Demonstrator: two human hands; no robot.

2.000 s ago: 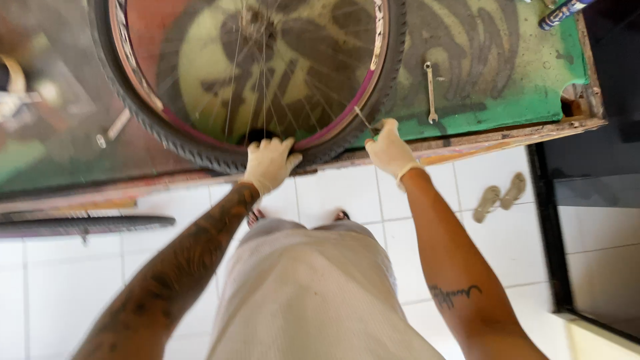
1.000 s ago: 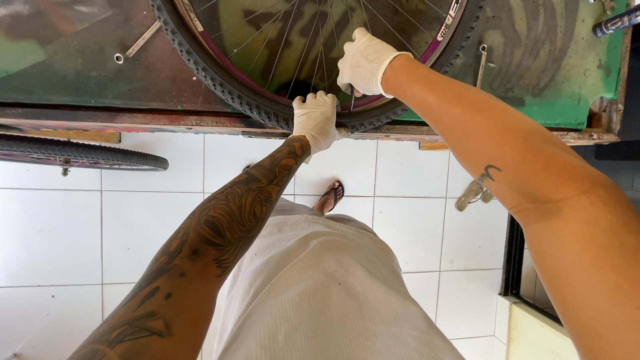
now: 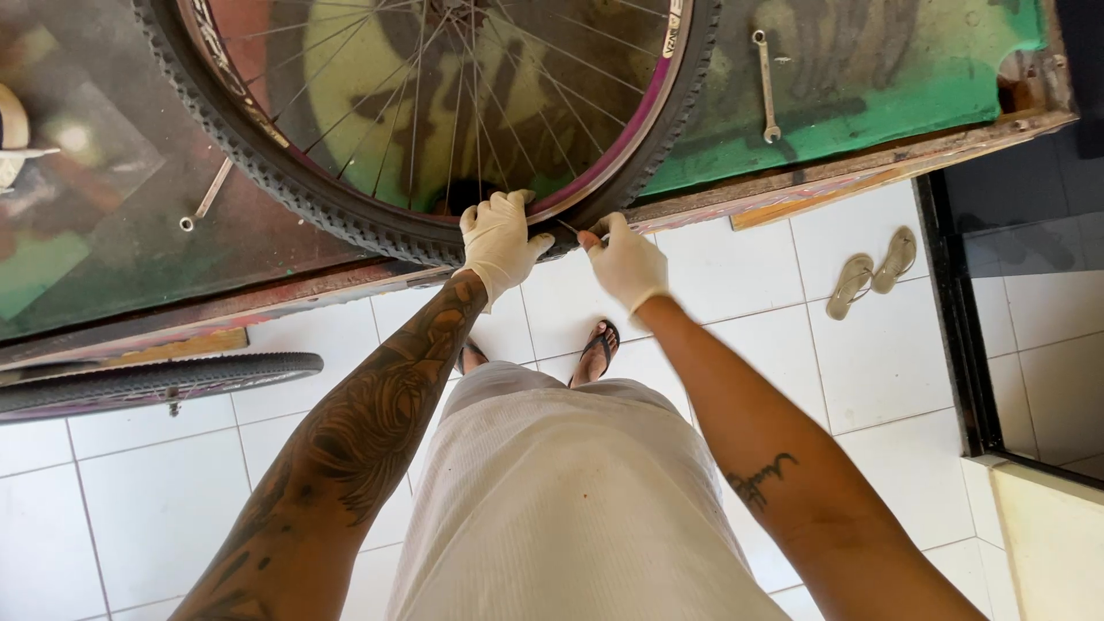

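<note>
A bicycle wheel with a black knobby tire (image 3: 285, 194) and a purple rim (image 3: 634, 129) lies on the painted workbench, its lower edge at the bench's front. My left hand (image 3: 500, 237), in a pale glove, grips the tire and rim at that lower edge, the thumb toward the right. Just right of it, my right hand (image 3: 628, 259), gloved too, holds a thin metal tool (image 3: 567, 227) whose tip meets the tire beside the rim. The tool's other end is hidden in the fingers.
Combination wrenches lie on the bench, one right of the wheel (image 3: 766, 86), one left (image 3: 207, 197). Another bicycle wheel (image 3: 172, 379) is below the bench's front edge (image 3: 345, 280) at left. A pair of flip-flops (image 3: 852, 285) rests on the tiled floor; a dark glass panel stands at far right.
My right hand was over the rim and spokes a second ago and is now lower, at the tire's outer side. The left hand stays on the wheel's lower edge.
</note>
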